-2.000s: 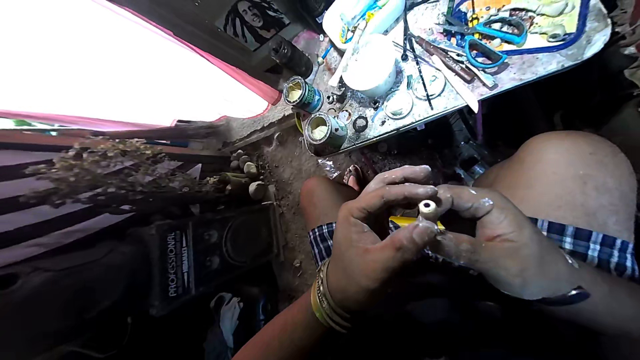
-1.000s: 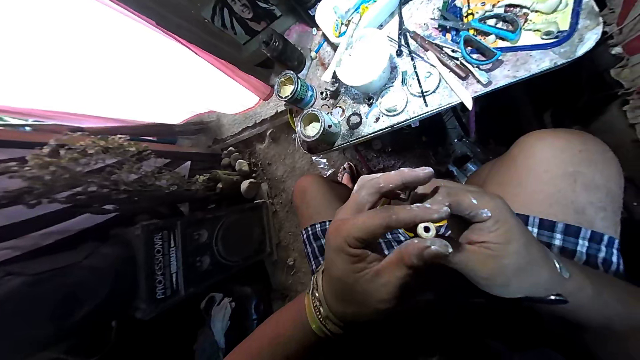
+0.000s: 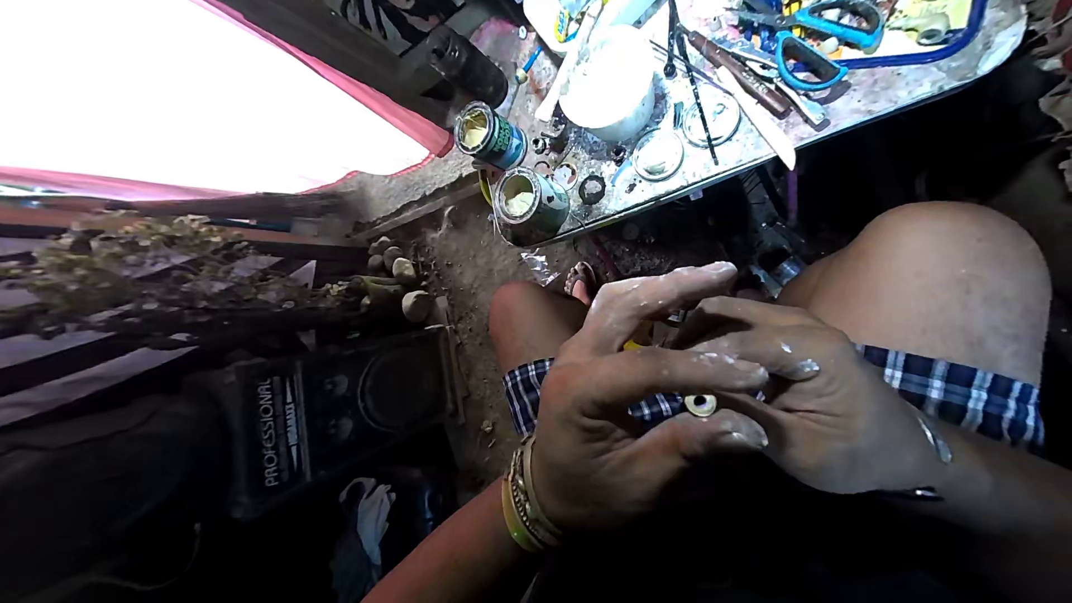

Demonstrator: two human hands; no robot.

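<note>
My left hand (image 3: 636, 402), with bracelets at its wrist, pinches a small pale ring-ended piece (image 3: 700, 405) between thumb and index finger. The dark hole in its end faces the camera. My right hand (image 3: 804, 394) meets it from the right, its fingers behind and touching those of my left hand; the fingers hide most of the piece. Whitish residue coats the fingertips of both hands. A bit of something yellow (image 3: 638, 344) shows between the hands; what it belongs to is hidden. Plaid shorts (image 3: 955, 389) lie beneath the hands.
The worktable (image 3: 871, 105) holds a white tub (image 3: 610, 88), blue-handled scissors (image 3: 808, 63), a brown-handled tool (image 3: 741, 75), round lids (image 3: 657, 155) and a blue-rimmed tray (image 3: 921, 57). Two open cans (image 3: 536, 205) stand at its left end. A black speaker (image 3: 360, 410) and stones (image 3: 416, 306) lie at left.
The small piece has tilted and sits lower between my fingers. My right-hand fingers have shifted behind my left-hand ones, and less of the yellow thing shows.
</note>
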